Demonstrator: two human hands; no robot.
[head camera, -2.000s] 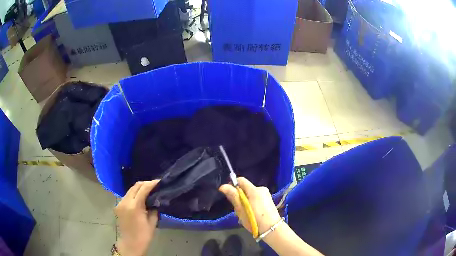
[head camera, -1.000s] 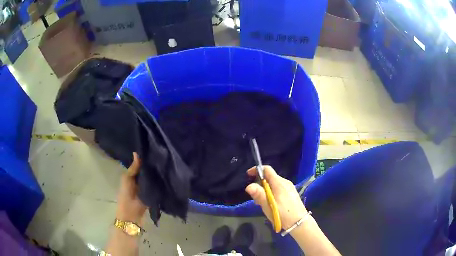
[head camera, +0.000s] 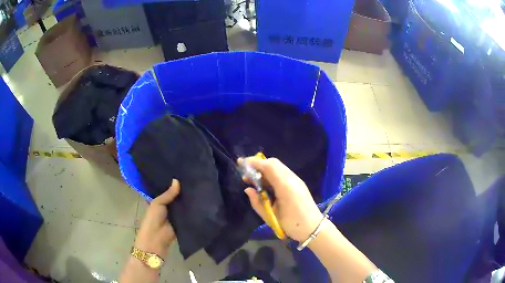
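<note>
My left hand (head camera: 160, 215) holds a black fabric piece (head camera: 185, 177), which hangs over the near left part of the blue bin (head camera: 238, 74). My right hand (head camera: 282, 196) holds scissors with yellow-orange handles (head camera: 270, 213). Its fingers and the blurred blades are at the right edge of the piece; whether the blades are closed I cannot tell. A dark pile (head camera: 277, 132) fills the bin's lower part. A gold watch is on my left wrist and a pale bracelet on my right.
A carton (head camera: 99, 152) with black pieces stands left of the bin. Another blue box (head camera: 410, 204) is at the right. Blue, grey and black boxes and brown cartons stand behind. Yellow-black tape (head camera: 382, 155) crosses the tiled floor. Two dark shoes show below the bin.
The earlier piece has left my left hand's position; a black piece was drawn from the left carton side and now lies over the bin. My right hand and scissors have moved left to its edge.
</note>
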